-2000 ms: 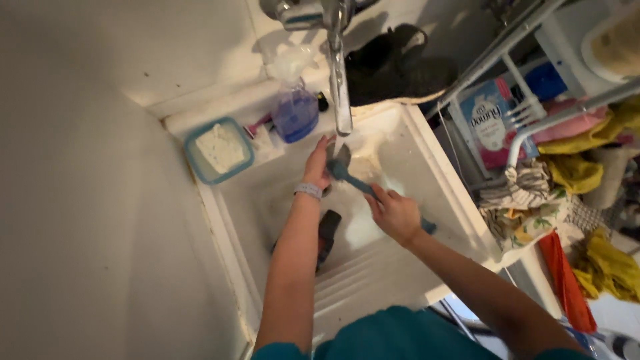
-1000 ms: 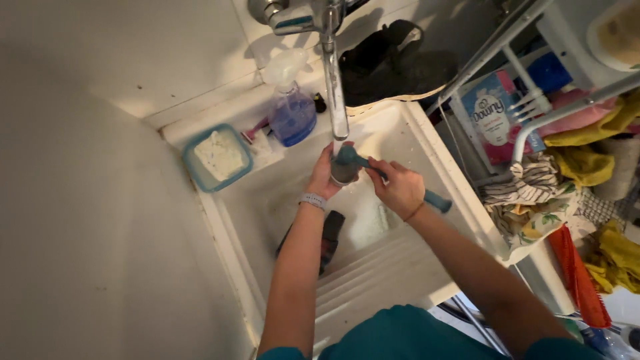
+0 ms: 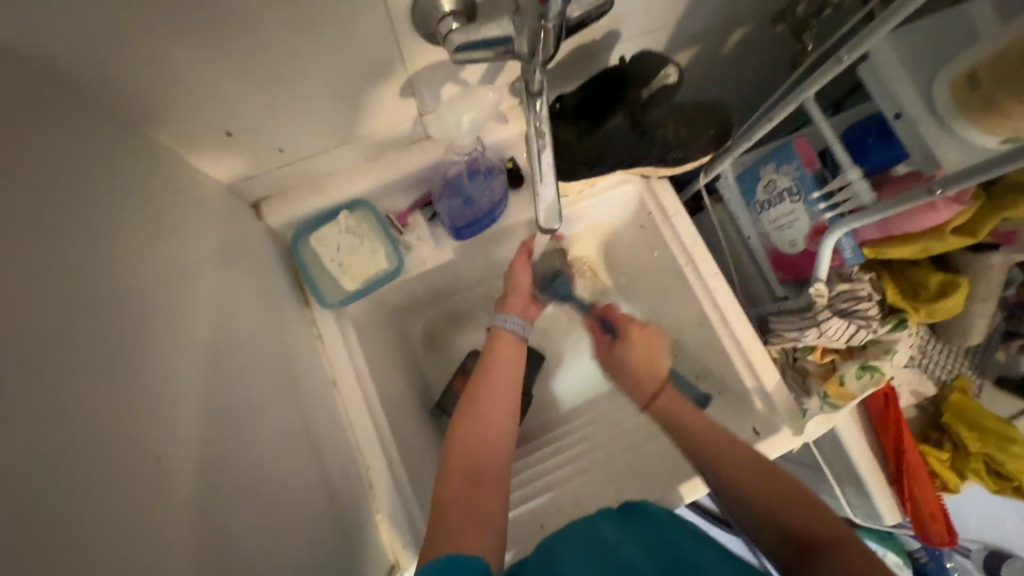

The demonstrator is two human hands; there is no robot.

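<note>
Under the spout of a chrome faucet (image 3: 544, 160), my left hand (image 3: 524, 280) holds a small greyish object (image 3: 550, 260), blurred and partly covered, so its kind cannot be told. My right hand (image 3: 632, 352) grips the handle of a blue-teal brush (image 3: 560, 288), whose head meets that object. The handle's far end sticks out below my right hand. Both hands are over a white laundry sink (image 3: 720, 320) with a ribbed slope. Beneath my left forearm a dark object (image 3: 532, 376) lies in the basin, partly hidden by the arm.
On the sink's back ledge stand a teal-rimmed tub of white matter (image 3: 348, 252), a pink razor (image 3: 410, 212), a blue-purple spray bottle (image 3: 470, 192) and a black shoe (image 3: 640, 120). At the right, a white wire rack (image 3: 832, 232) holds a Downy box (image 3: 780, 204) and cloths (image 3: 920, 288).
The brush and my right hand have shifted about at the object under the spout. Both hands keep their hold.
</note>
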